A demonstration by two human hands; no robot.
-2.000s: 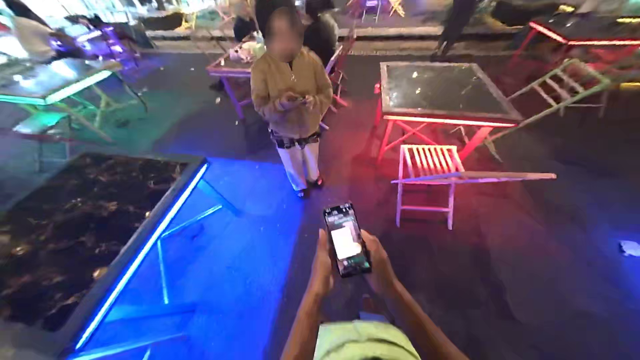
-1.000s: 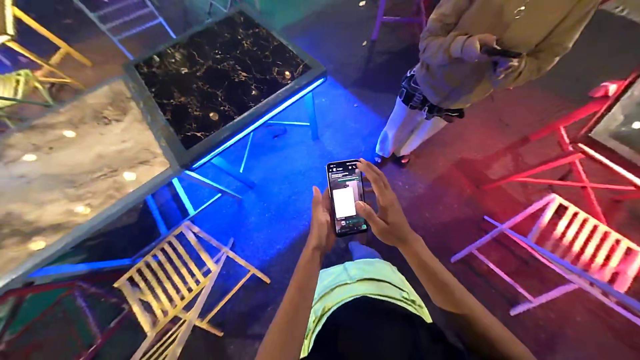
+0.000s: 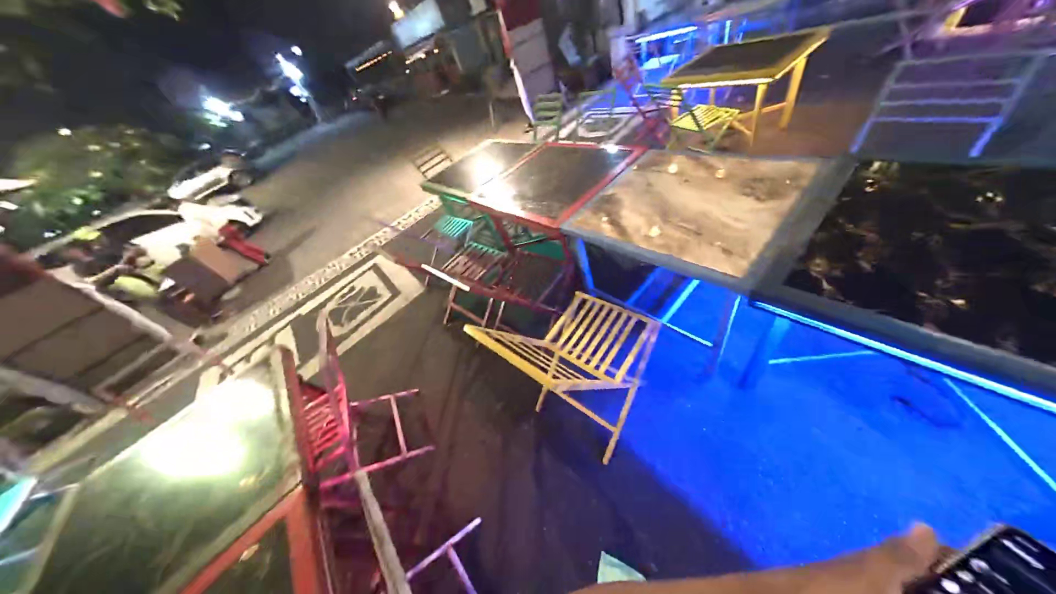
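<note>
At the bottom right edge, my left hand (image 3: 903,553) is at the near side of a dark smartphone (image 3: 1002,565) and holds it. The frame cuts off most of the phone, and its visible face is dark with some light marks. My left forearm runs along the bottom edge. My right hand is out of view. A small piece of pale green cloth (image 3: 617,569) shows at the bottom. Beyond the hand lies floor lit blue.
A yellow slatted folding chair (image 3: 598,342) stands before a marble-look table (image 3: 701,206), beside a dark table (image 3: 940,247) with a blue light strip. A red chair (image 3: 326,425) and green-topped table (image 3: 198,462) are at left. Parked vehicles (image 3: 206,177) stand beyond the paving.
The view has swung far to the left. The phone and my left hand now sit at the bottom right edge; my right hand and the person in the tan top have left the view.
</note>
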